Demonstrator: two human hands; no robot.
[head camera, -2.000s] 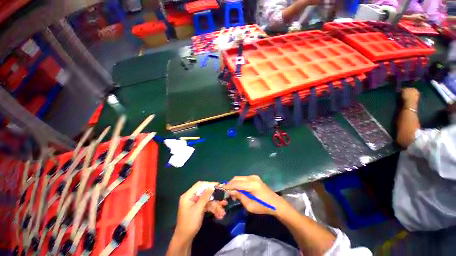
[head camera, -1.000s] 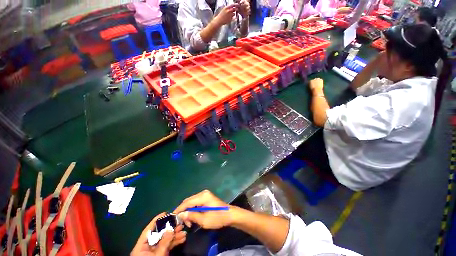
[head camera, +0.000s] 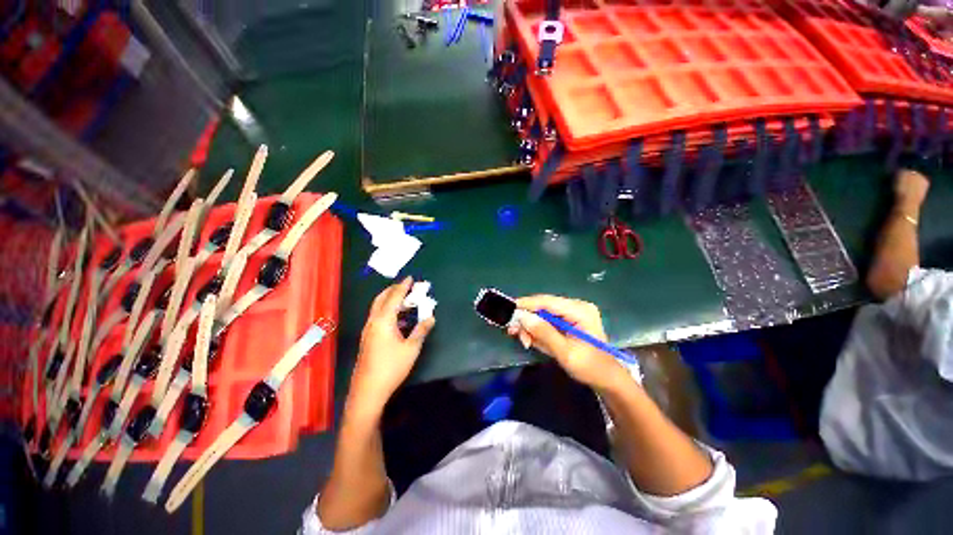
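My right hand (head camera: 570, 332) holds a watch by its edge; its small black squarish face (head camera: 494, 307) points up over the bench edge. The same hand also holds a slim blue stick (head camera: 585, 334) that runs back along the hand towards the wrist. My left hand (head camera: 392, 340) is apart from it, to the left, pinching a small white cloth (head camera: 420, 302). A small dark thing shows between its fingers under the cloth; I cannot tell what it is. The strap of the held watch is mostly hidden by my right hand.
An orange-red tray (head camera: 314, 277) with pale-strapped watches (head camera: 260, 400) is on the left. White cloths (head camera: 392, 246), red-handled scissors (head camera: 619, 240), a blue disc (head camera: 507, 215) and speckled plastic sheets (head camera: 744, 261) lie on the green bench. Stacked trays (head camera: 679, 68) stand behind. A neighbour's arm (head camera: 897, 240) is at right.
My hands have moved apart; they were together at the watch. The watch is now in my right hand, while the cloth stays in my left. The view has turned back left and down.
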